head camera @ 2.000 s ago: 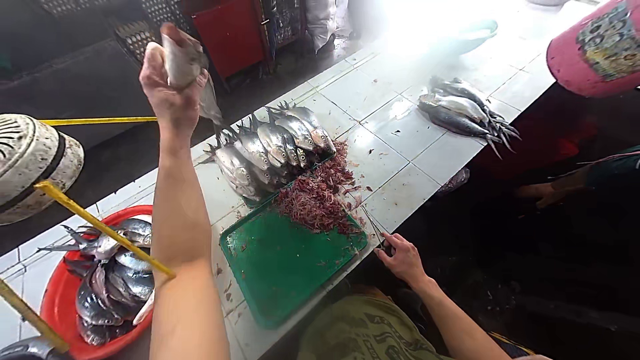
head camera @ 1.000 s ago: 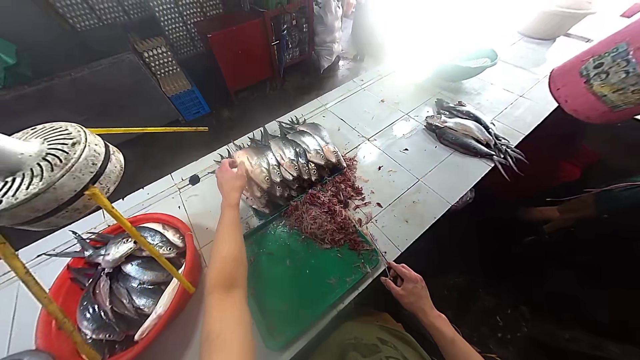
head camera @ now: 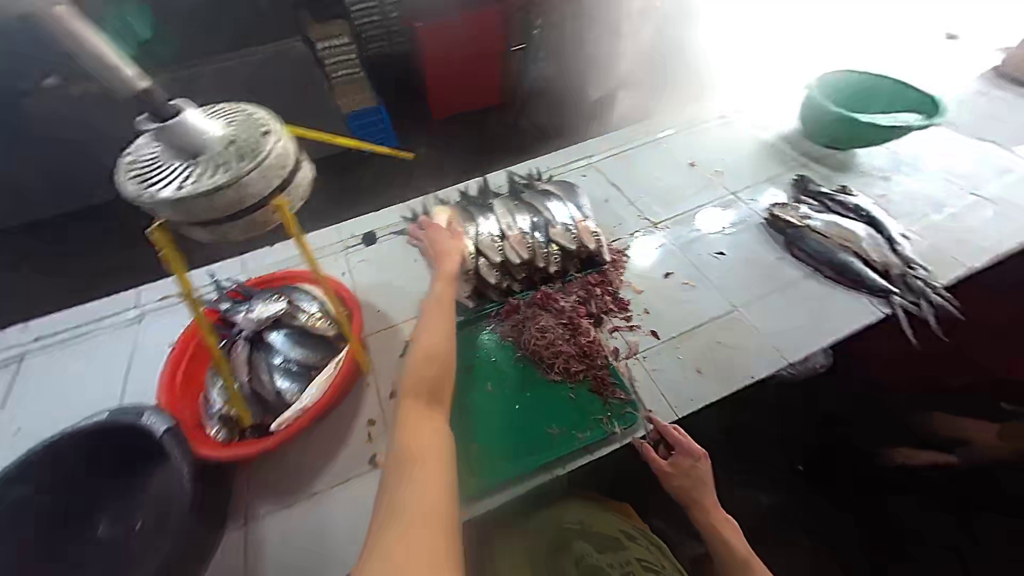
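Observation:
My left hand [head camera: 438, 238] rests on the left end of a stacked row of silvery fish [head camera: 524, 228], its fingers near the tails; whether it grips a fish is unclear. The row lies along the far edge of a green plastic tray [head camera: 512, 420]. A heap of reddish gills and guts [head camera: 572, 324] covers the tray's far right part and spills onto the tiles. My right hand [head camera: 676, 460] is at the tray's near right corner, closed around the handle end of a thin metal tool, whose kind I cannot tell.
A red basin [head camera: 188, 424] of fish and a dark tub [head camera: 172, 448] stand at left, under a fan-like fixture [head camera: 216, 168] with yellow straps. Several whole fish [head camera: 848, 244] lie at right on the tiled counter [head camera: 720, 344], before a green bowl [head camera: 868, 112]. Another person's hand [head camera: 920, 456] shows lower right.
Two seconds ago my left hand held a fish up above the counter; it has come down to the left end of the row. My right hand has stayed by the tray's corner.

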